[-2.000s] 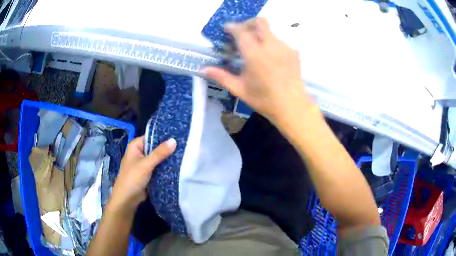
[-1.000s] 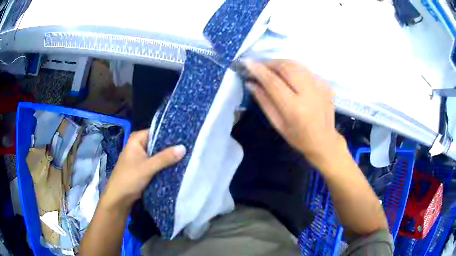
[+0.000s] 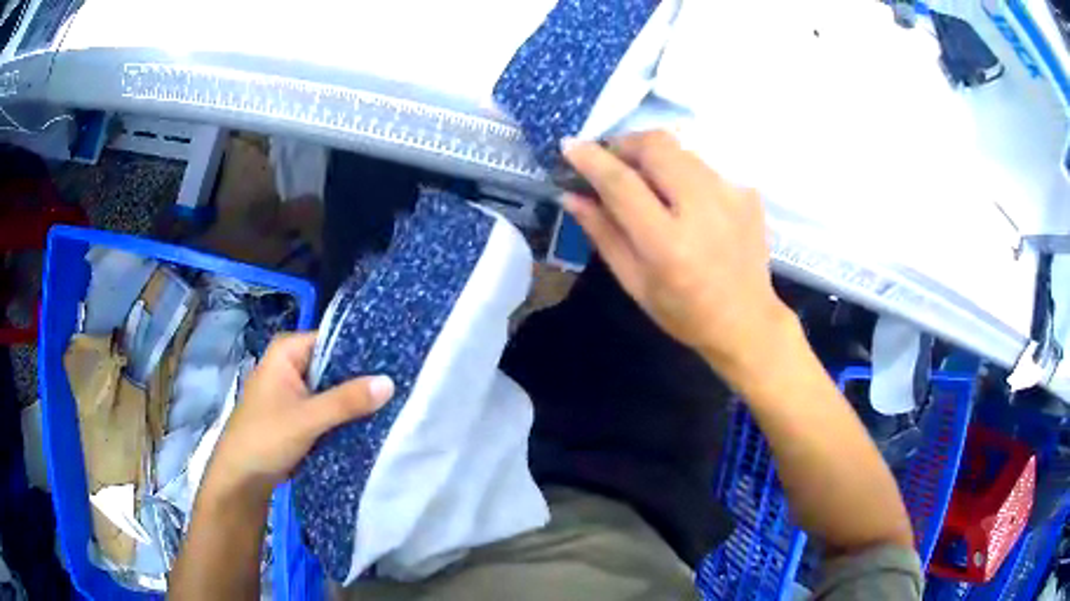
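Observation:
My left hand point(image 3: 288, 405) grips a stack of speckled navy pieces point(image 3: 405, 317) with pale lining point(image 3: 452, 434) along the right side, held over the lap, thumb on top. My right hand point(image 3: 675, 229) is at the table's front edge, thumb and fingertips closed on the near corner of another speckled navy piece point(image 3: 575, 71), which lies on the white table with pale lining beside it. A small dark thing, perhaps snips, shows at the right fingertips, mostly hidden. A gap separates the held stack from the piece on the table.
The white table point(image 3: 305, 53) has a printed ruler scale point(image 3: 317, 112) along its front edge. A blue crate point(image 3: 56, 387) of grey, tan and white pieces stands at left. Blue mesh baskets point(image 3: 733, 505) and a red basket point(image 3: 991, 505) are at right. A dark scrap point(image 3: 964, 49) lies upper right.
The navy piece in my left hand has come apart from the one on the table. My left hand and its stack have moved down and left; my right hand stays by the table edge.

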